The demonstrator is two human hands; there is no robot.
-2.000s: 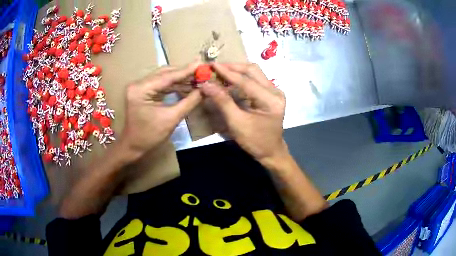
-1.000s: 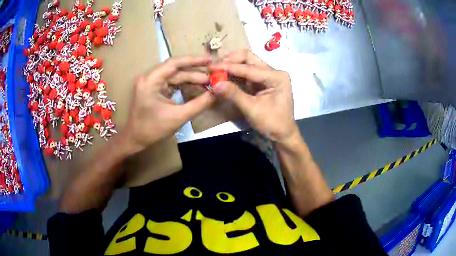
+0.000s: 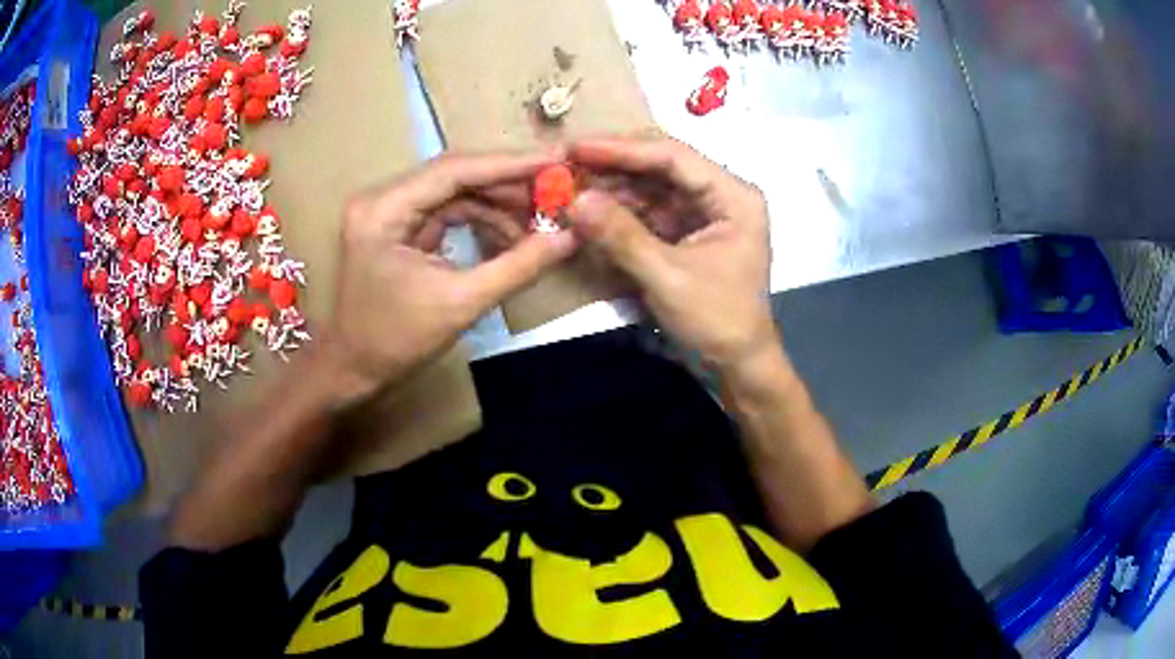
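A small figurine [image 3: 554, 191] with a red head and a white-and-red body is held upright between both hands, in front of the cardboard pad [image 3: 515, 58]. My left hand [image 3: 432, 264] grips its lower body between thumb and fingers. My right hand [image 3: 683, 238] has its thumb and fingertips against the red head from the right. The glue pot [image 3: 555, 103], small and whitish with a pale stick across it, stands on the pad beyond the hands, with brown smears around it. Loose red hair pieces [image 3: 707, 92] lie on the metal right of the pad.
A heap of unfinished figurines [image 3: 187, 213] lies on the large cardboard sheet [image 3: 342, 77] at left. A blue bin [image 3: 84, 309] of figures is at the far left. Finished figurines [image 3: 773, 26] stand in rows at the top right. A hazy grey panel [image 3: 1057, 129] is at the right.
Both hands have stayed together and shifted slightly right. The figurine's white body now shows below its red head, and the right thumb has moved off the front to its right side.
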